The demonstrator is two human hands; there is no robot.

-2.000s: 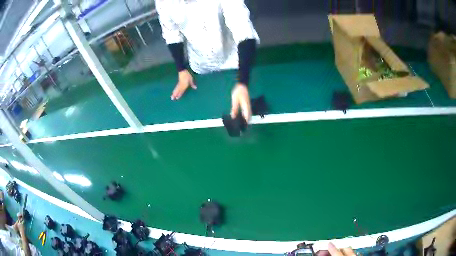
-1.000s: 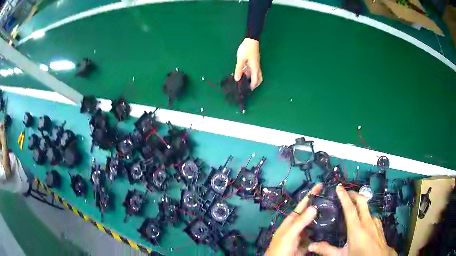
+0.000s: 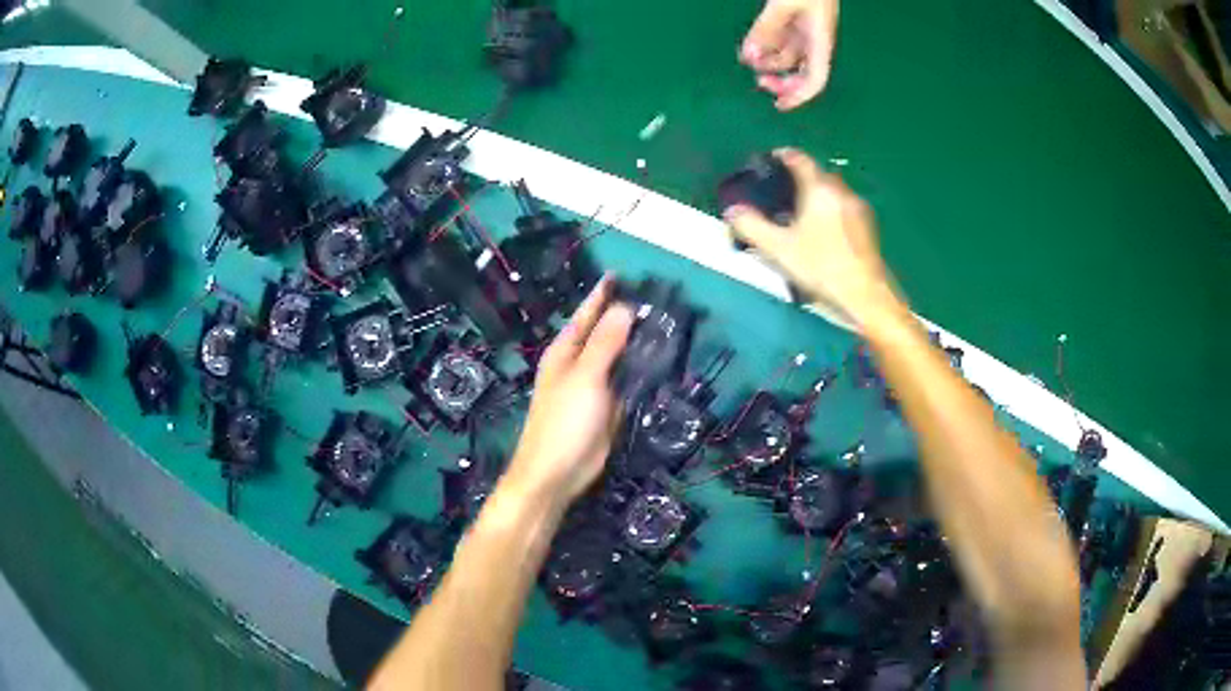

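Many black housing units (image 3: 367, 343) with ringed round centres and thin red leads lie over the teal bench mat. My left hand (image 3: 574, 392) is at the centre, its fingers around the side of a blurred black housing unit (image 3: 659, 331) above the others. My right hand (image 3: 824, 230) reaches to the white edge rail (image 3: 608, 203) and grips a dark black unit (image 3: 760, 189) over the rail and belt edge.
Another person's hand (image 3: 792, 51) is over the green belt (image 3: 932, 149). A black unit (image 3: 528, 43) lies on the belt at the top. A cardboard tray (image 3: 1158, 581) with black parts is at the lower right. Smaller black units (image 3: 131, 203) are clustered at the left.
The view has tilted down to the bench. My hands, together on one unit a second ago, are now apart: left over the pile, right at the rail. The other person's hand has let go of its unit.
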